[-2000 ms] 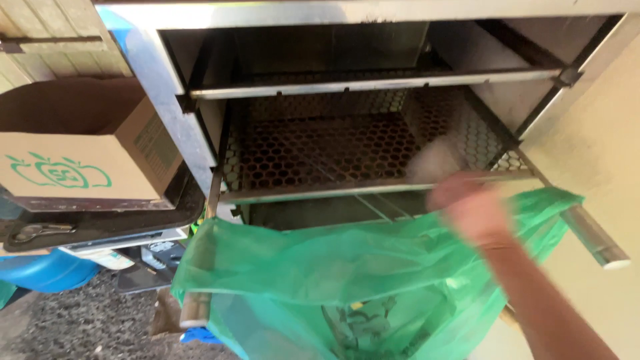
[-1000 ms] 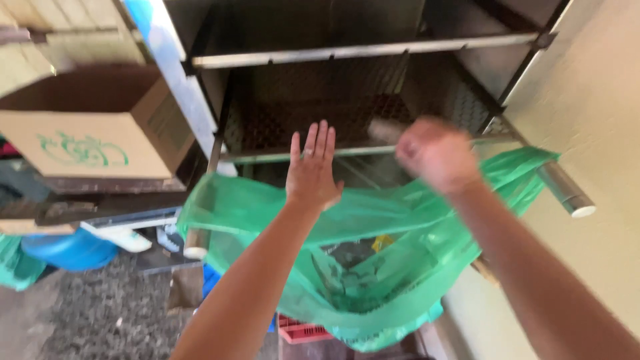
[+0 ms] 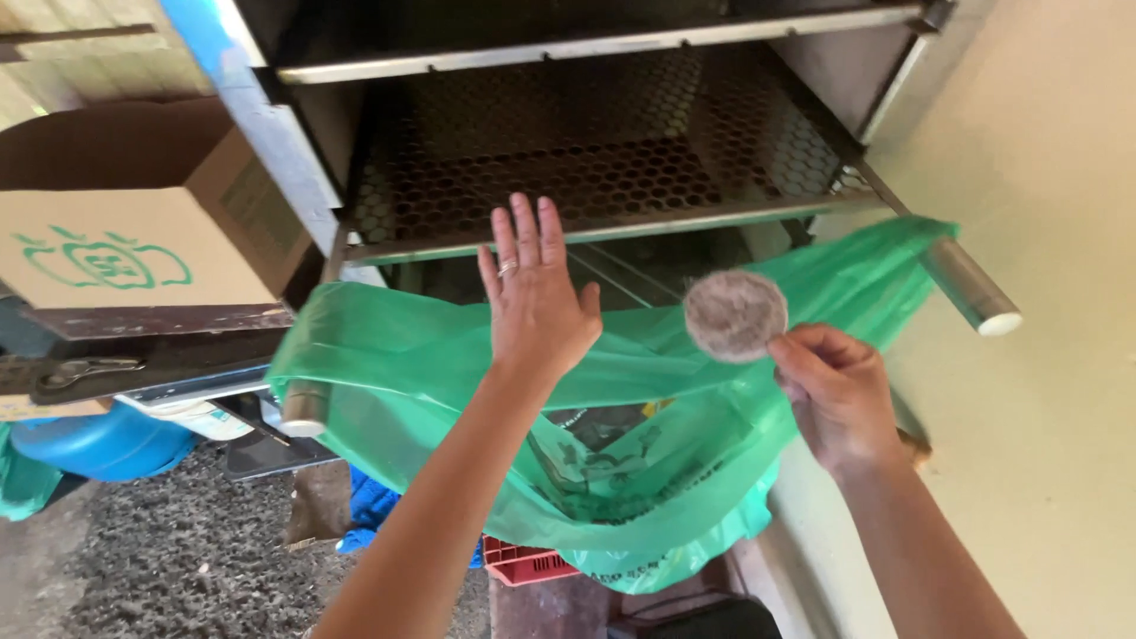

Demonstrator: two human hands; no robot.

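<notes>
Between finger and thumb, my right hand holds a round, fuzzy grey-brown disc by its lower right edge, above a green plastic bag. My left hand, with a ring on one finger, is spread palm down over the bag's back edge, with nothing in it; whether it touches the shelf's front bar cannot be told. The bag hangs open from two metal tubes that stick out from a metal rack. Dark contents show inside it. Behind the hands is a shelf of perforated metal with round holes.
A cardboard box with green printing stands at the left on a dark surface, near a metal tool. Below are a blue rounded container and a red plastic crate. A beige wall rises close on the right.
My left hand, out of view two seconds ago, has come in over the bag. My right hand, blurred in both earlier frames, now shows the disc clearly, lower and over the bag.
</notes>
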